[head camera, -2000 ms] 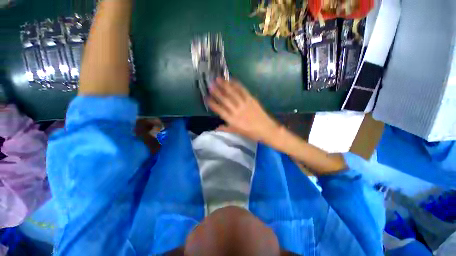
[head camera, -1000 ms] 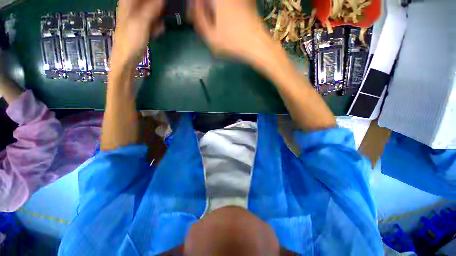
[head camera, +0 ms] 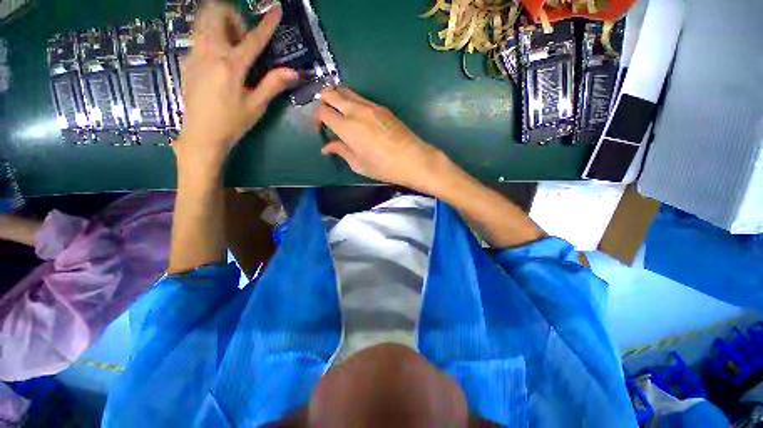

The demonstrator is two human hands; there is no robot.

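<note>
A phone unit (head camera: 297, 46) lies tilted on the green bench at the top centre, with a dark battery with white print seated in its shiny frame. My left hand (head camera: 222, 88) is over its left side, slightly blurred, with thumb and forefinger spread; they hide part of the unit's left edge. My right hand (head camera: 372, 138) is at the unit's near end, fingertips on or beside its lower right corner and thumb bent underneath. Whether the right fingertips pinch anything is unclear.
Finished-looking phone units (head camera: 102, 88) stand in a row at left, partly behind my left arm. Two more units (head camera: 548, 84) lie at right below tan liner strips (head camera: 473, 25) and a red-orange box (head camera: 577, 8). A white strip with black rectangles (head camera: 627, 138) and a grey ribbed block (head camera: 711, 125) are farther right.
Both hands have come back from the top edge towards me and moved apart. The phone unit now lies between them. The thin dark strip seen earlier on the bench is not visible there now.
</note>
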